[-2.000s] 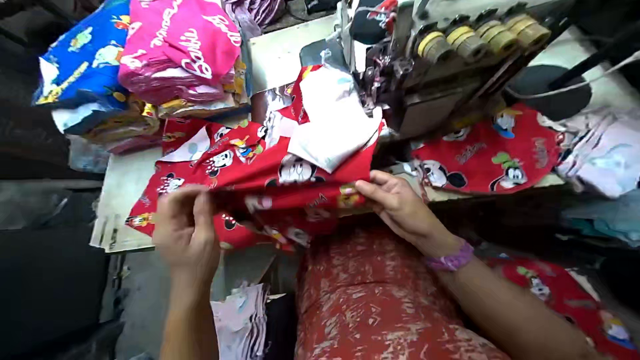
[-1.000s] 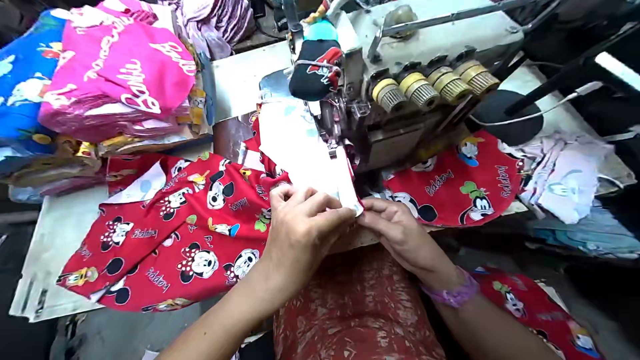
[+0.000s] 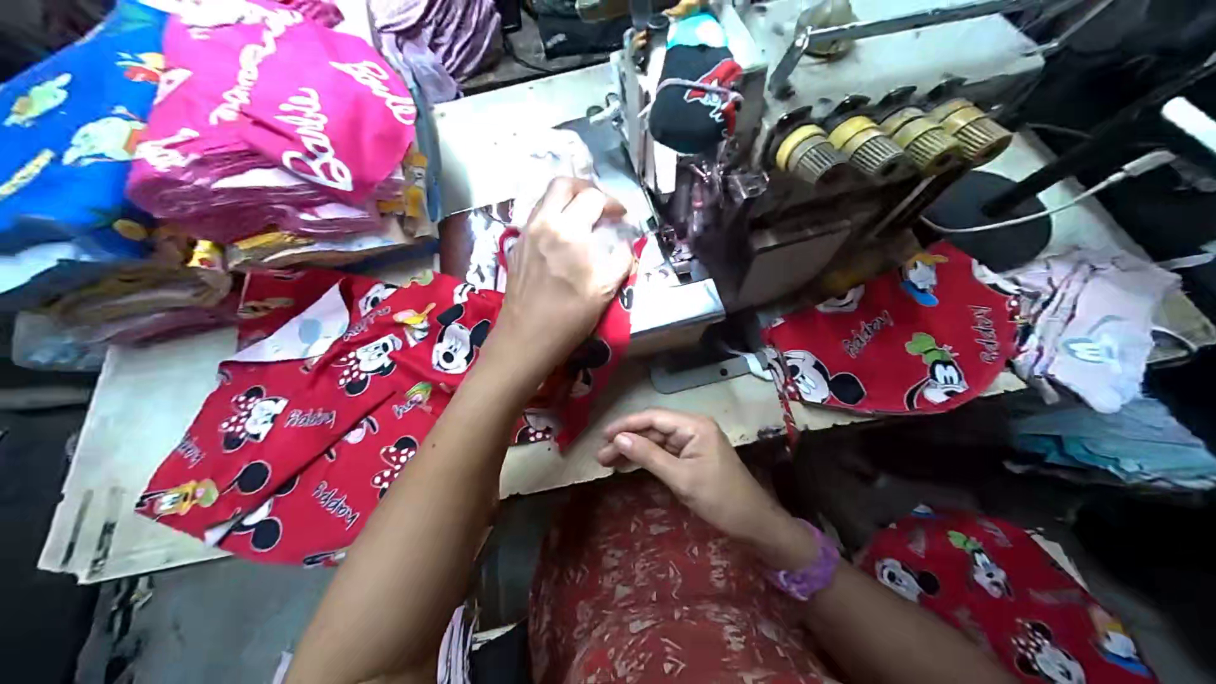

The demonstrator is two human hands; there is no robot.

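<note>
My left hand (image 3: 570, 252) is on the red cartoon-print fabric (image 3: 366, 380) just left of the sewing machine's needle area (image 3: 698, 228); its fingertips lie over a bright whitish patch, and what they grip is hard to see. A strip of the red fabric hangs below that hand over the table's front part. My right hand (image 3: 679, 461), with a purple band at the wrist, hovers at the table's front edge, fingers loosely curled, with nothing seen in it. Several yellow-topped tension dials (image 3: 864, 142) sit on the machine. A second red printed piece (image 3: 902, 332) lies right of the machine.
Stacks of pink (image 3: 275, 114) and blue (image 3: 71, 123) printed fabric stand at the left. Pale cloth pieces (image 3: 1092, 323) lie at the right end of the table (image 3: 133, 456). Another red piece (image 3: 1007, 598) is low at the right, and a white cable (image 3: 1064, 209) crosses near the black stand.
Both hands held the fabric's front edge together one second ago. Since then my left hand has moved farther back beside the machine, and my right hand has let go of the fabric.
</note>
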